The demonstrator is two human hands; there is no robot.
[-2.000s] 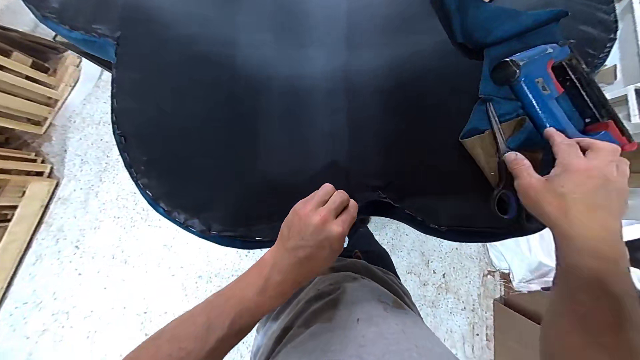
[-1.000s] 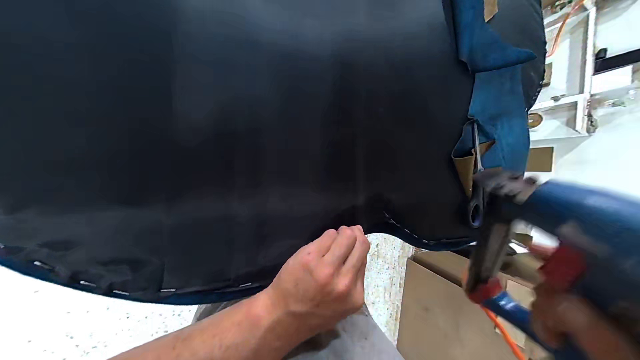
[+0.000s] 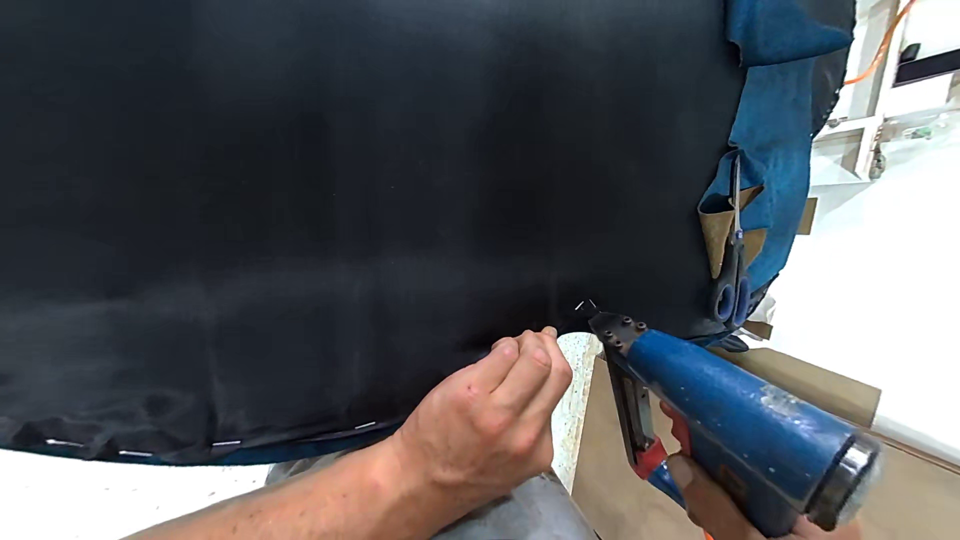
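Black lining fabric point(image 3: 375, 187) covers the underside of a large upholstered piece, with several staples point(image 3: 226, 443) along its lower left edge. My left hand point(image 3: 495, 405) pinches the fabric at the near edge, fingers closed on it. Beside it, my right hand point(image 3: 720, 495) grips a blue pneumatic staple gun point(image 3: 735, 412), partly hidden behind the tool. The gun's nose touches or nearly touches the fabric edge just right of my left fingertips, near two staples point(image 3: 585, 305). Scissors with blue-lined handles point(image 3: 733, 285) lie at the right, on blue leather scraps point(image 3: 776, 112).
Below the right side is a cardboard box point(image 3: 795, 382). A white frame or rack point(image 3: 862, 142) stands at the upper right, with an orange hose point(image 3: 885, 45) near it. Pale speckled floor point(image 3: 112, 495) shows at the lower left.
The staple gun was lying by the scissors under my right hand; now it is lifted and its nose is at the fabric edge beside my left hand. The view has moved closer.
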